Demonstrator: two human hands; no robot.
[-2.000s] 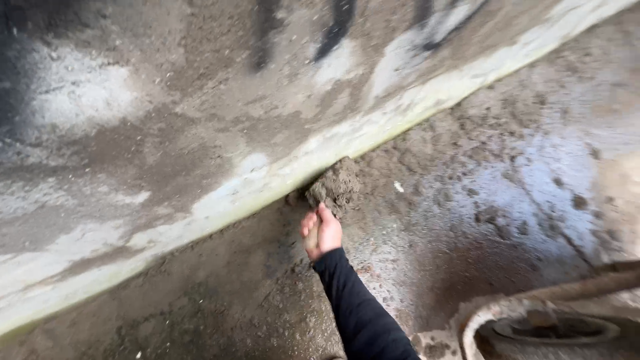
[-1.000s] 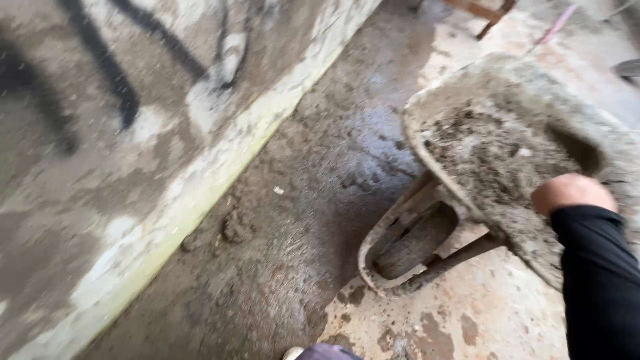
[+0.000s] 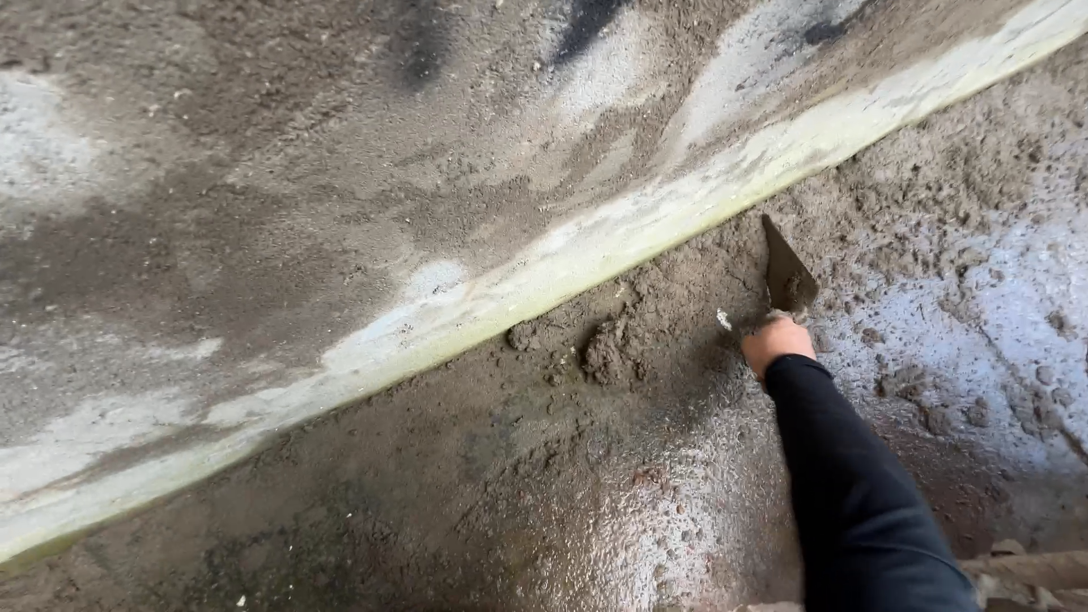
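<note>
My right hand (image 3: 778, 344), at the end of a black sleeve, is closed on the handle of a pointed masonry trowel (image 3: 789, 270). The handle itself is hidden by the fingers. The trowel's metal blade points up and away, tilted, with its tip near the foot of the wall. Wet mortar (image 3: 671, 310) lies in a lumpy strip on the floor to the left of the blade, along the wall base. More mortar (image 3: 926, 178) is spread to the upper right. My left hand is out of view.
The wall (image 3: 340, 170), patchy with grey plaster and pale areas, runs diagonally down to a pale yellowish strip (image 3: 544, 289) at its foot. The wet floor (image 3: 680, 510) shines and bears scattered crumbs. Part of a mortar-crusted wheelbarrow (image 3: 1028, 568) shows at the lower right.
A second ago my right hand was over mortar in the wheelbarrow; now it is down by the wall base with the trowel. The view has swung left.
</note>
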